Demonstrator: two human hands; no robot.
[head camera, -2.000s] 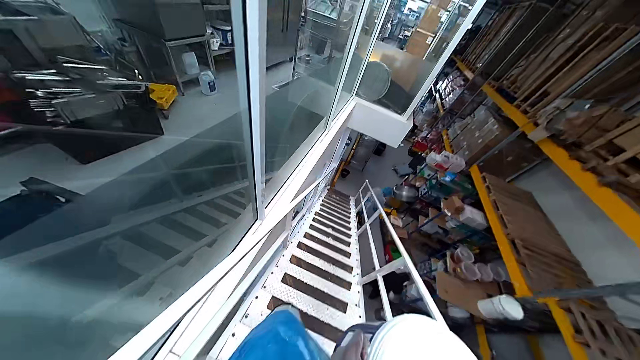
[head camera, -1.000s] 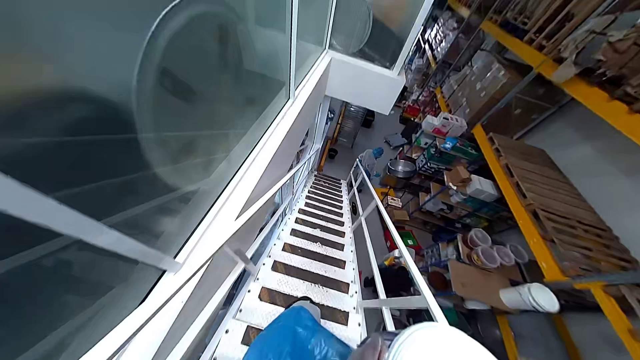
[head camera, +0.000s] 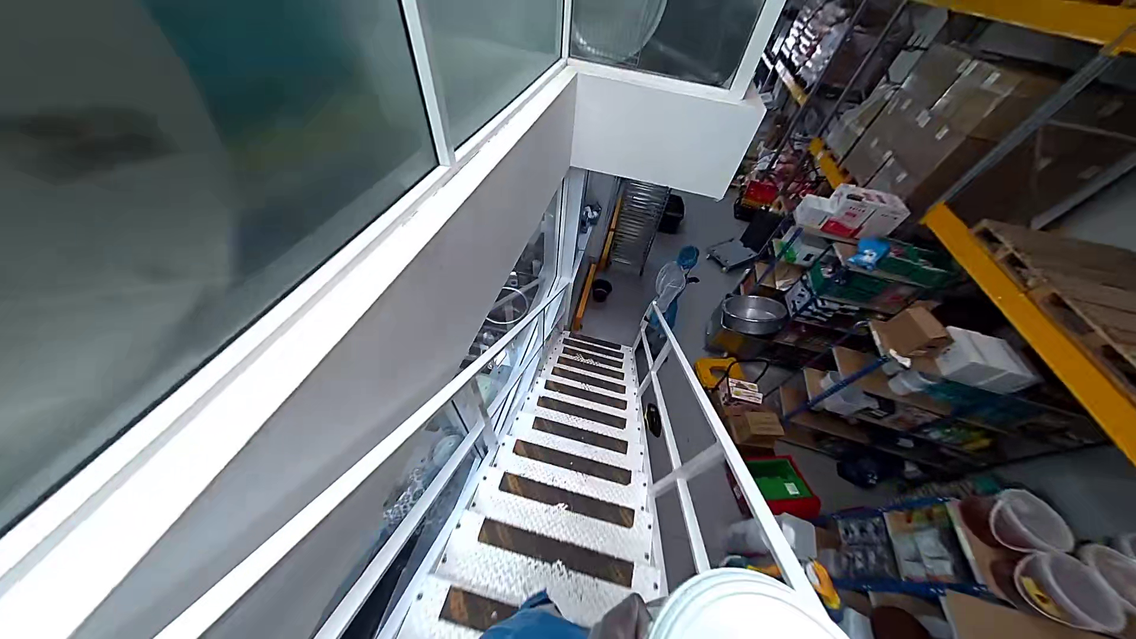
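Neither my left hand nor my right hand can be made out. A round white lid or bucket top (head camera: 745, 608) shows at the bottom edge, close to my body; what holds it is hidden. Beside it are blue clothing (head camera: 537, 619) and a grey-brown thing (head camera: 621, 619), too cut off to name. Below me a white metal staircase (head camera: 568, 524) with textured treads runs steeply down. White handrails flank it, the left handrail (head camera: 404, 413) along the wall and the right handrail (head camera: 723, 435) on the open side.
A person in a blue hair cover (head camera: 670, 280) is near the stair foot. Shelves on the right hold cardboard boxes (head camera: 914, 330), a large metal pan (head camera: 754, 314) and plastic tubs (head camera: 1029, 522). A green and red crate (head camera: 777, 479) lies below. Glass panels (head camera: 497, 62) line the upper left.
The view has moved down the stairs, and the stair foot looks nearer. The person below, plain one second ago, is now more fully in view. The white lid stays at the bottom edge.
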